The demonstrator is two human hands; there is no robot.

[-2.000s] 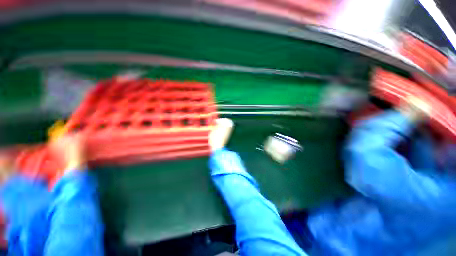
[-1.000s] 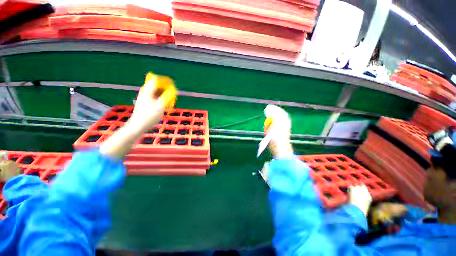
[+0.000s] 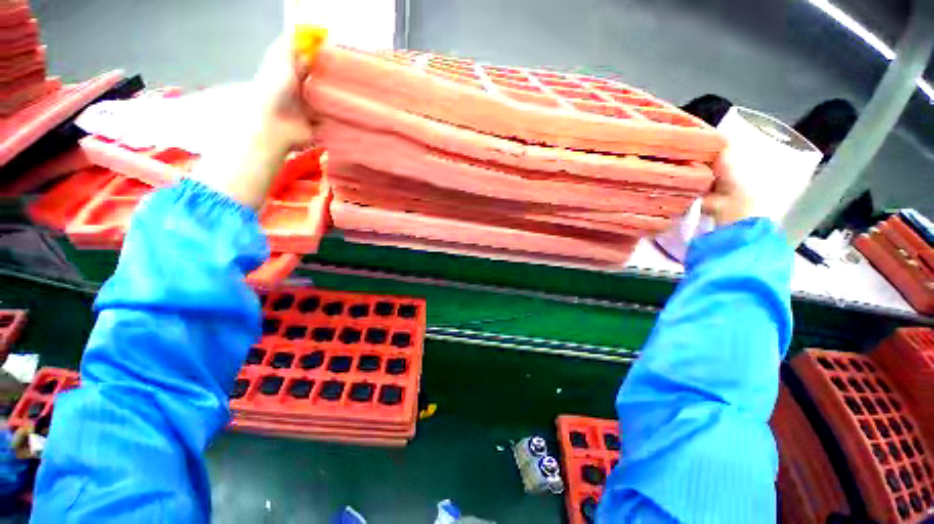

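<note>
My left hand (image 3: pixel 268 123), with a yellow finger cot at a fingertip, grips the left end of a thick bundle of orange-red foam trays (image 3: pixel 512 154). My right hand (image 3: pixel 735 184) grips its right end. The top tray of the bundle shows a grid of pockets with no black parts visible in them. The bundle is at shelf height; whether its underside touches the shelf is hidden. A filled foam tray (image 3: pixel 343 358) with small black housings in its pockets lies on a stack on the bench below.
Pale bottles with silver tops (image 3: pixel 538 466) stand on the dark green bench beside another filled tray (image 3: pixel 589 450). More trays lean at the right (image 3: pixel 871 420). Other foam trays (image 3: pixel 113 205) lie on the shelf at the left. A white cylinder (image 3: pixel 773 154) stands behind my right hand.
Both hands have moved up to the shelf and taken hold of the foam bundle. The view has tilted upward. The white cloth seen earlier at my right hand no longer shows.
</note>
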